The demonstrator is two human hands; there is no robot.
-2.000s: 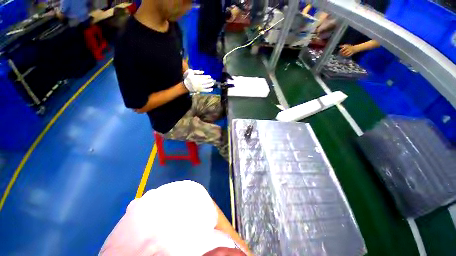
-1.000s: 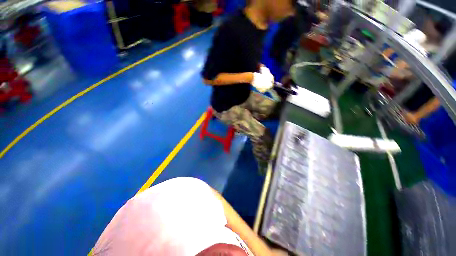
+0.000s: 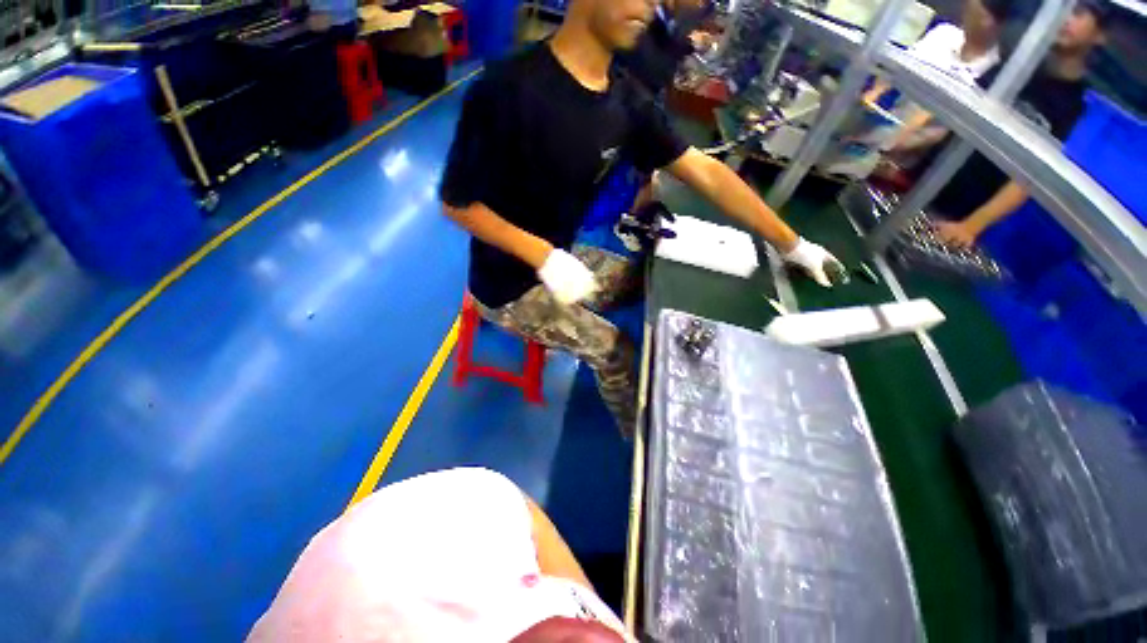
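A large film-wrapped tray (image 3: 792,484) lies on the bench right in front of me. Its clear plastic is glossy and crinkled over a faint grid. A few small dark metal pieces (image 3: 694,335) sit on its far left corner. My upper arm in a pink sleeve (image 3: 415,553) shows at the bottom edge, with part of a forearm beside it. Neither my left hand nor my right hand is in the picture, so what they hold is hidden.
A coworker in black (image 3: 554,151) with white gloves sits at left, one arm over the green belt (image 3: 906,408). A white box (image 3: 711,246), a long white block (image 3: 855,322) and a grey wrapped stack (image 3: 1069,502) lie beyond the tray. A red stool (image 3: 503,364) stands on the blue floor.
The coworker's gloved hands have parted; one now reaches right over the belt near the long white block. The view has swung left, then partly back right.
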